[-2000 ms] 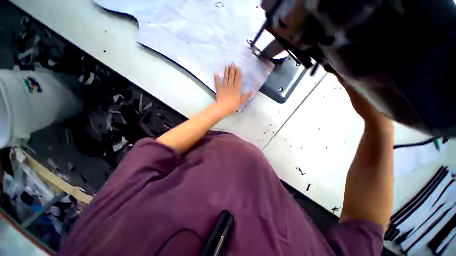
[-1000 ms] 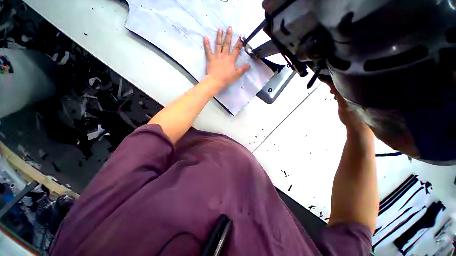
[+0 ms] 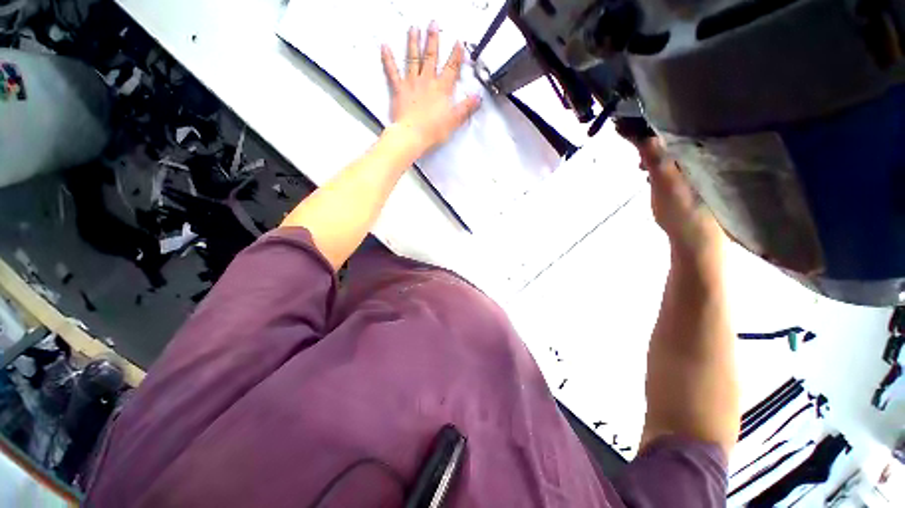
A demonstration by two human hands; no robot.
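Note:
My left hand lies flat with fingers spread on the white paper marker, whose lower left side shows a dark fabric edge. The straight knife cutting machine fills the upper right. Its thin knife and presser foot stand at the lay just right of my left fingertips. A narrow dark strip runs along the cut edge, from the knife down to the right. My right hand is raised under the motor body, mostly hidden by it; its grip cannot be seen. The base plate is not visible.
The white table has a panel seam and small black scraps. Dark-edged cut strips and a small green-handled tool lie at lower right. The floor at left holds scraps and a white bucket. A black device hangs on my chest.
The machine and my left hand have moved up and left along the lay. The dark strip behind the knife is longer, and the base plate has gone from sight.

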